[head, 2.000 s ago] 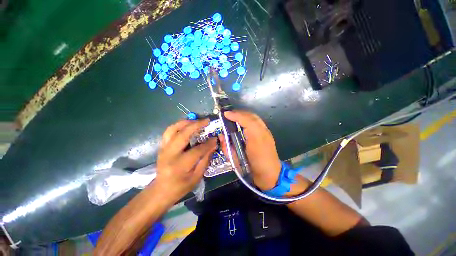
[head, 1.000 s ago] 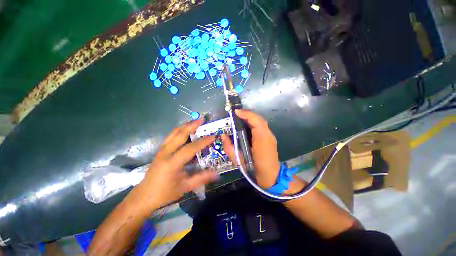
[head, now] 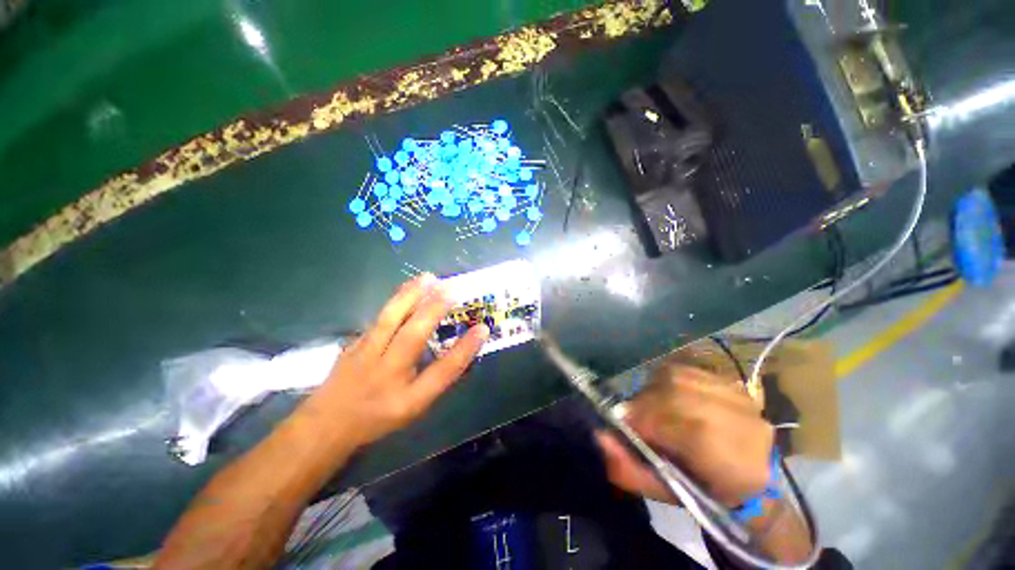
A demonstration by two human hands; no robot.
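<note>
The white power unit (head: 523, 292) lies on the dark green bench with its circuit board facing up. My left hand (head: 390, 362) holds its left side, fingers on the rim and over the board. My right hand (head: 701, 429), blurred, holds the soldering iron (head: 601, 397) at the lower right; the iron's tip points at the unit's right edge, and whether they touch I cannot tell. A pile of blue disc components (head: 456, 173) with thin leads lies behind the unit. The bagged cord (head: 234, 384) lies left of my left hand.
The black iron stand (head: 657, 145) with silver bits is beside the dark soldering station (head: 757, 123) at the upper right. The feed tube (head: 879, 267) runs down to my right hand. The worn conveyor rail (head: 334, 111) crosses behind the pile. A cardboard box (head: 818, 384) stands below the bench.
My right hand and the iron have moved right and down, away from over the board. My left hand has closed onto the unit's left side, and more of the board shows. The view has shifted right.
</note>
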